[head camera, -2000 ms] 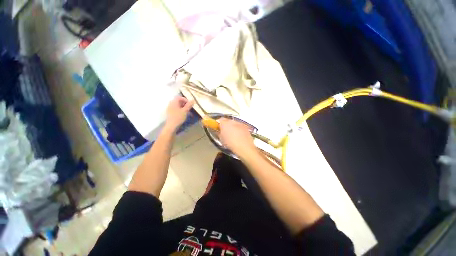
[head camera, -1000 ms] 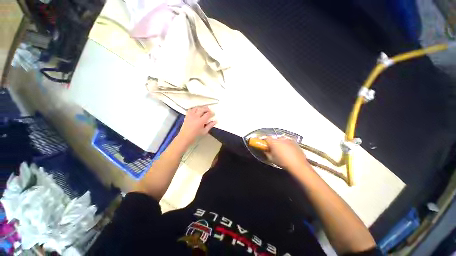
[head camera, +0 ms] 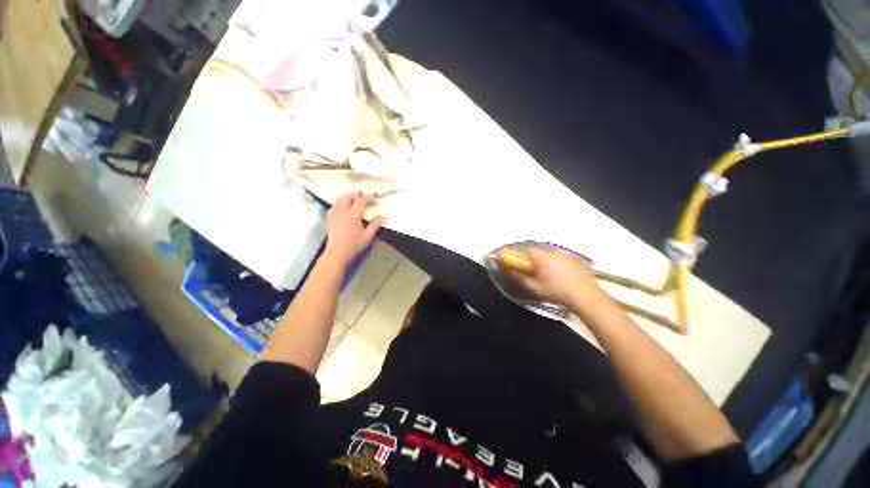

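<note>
Cream trousers point(head camera: 477, 181) lie along the black ironing table, the top part creased and folded at the upper left, the leg flat down to a straight end at the lower right. My right hand point(head camera: 561, 276) is closed around the orange-brown handle of the silver steam iron point(head camera: 504, 282), which stands on the leg's near edge. The yellow hose point(head camera: 689, 217) runs from the iron to the upper right. My left hand point(head camera: 351, 227) rests on the near edge of the cloth below the folds, fingers bent; whether it pinches the cloth I cannot tell.
The black table cover point(head camera: 572, 114) extends beyond the trousers. A white side board point(head camera: 234, 181) with pale pink cloth point(head camera: 303, 65) is at the upper left. A blue basket point(head camera: 221, 310) is on the floor below it. White heaped cloth point(head camera: 91, 415) is at the lower left.
Since two seconds ago, the iron has moved right along the leg, away from the folded top. My left hand has come onto the cloth edge; in the last second it shifted slightly left.
</note>
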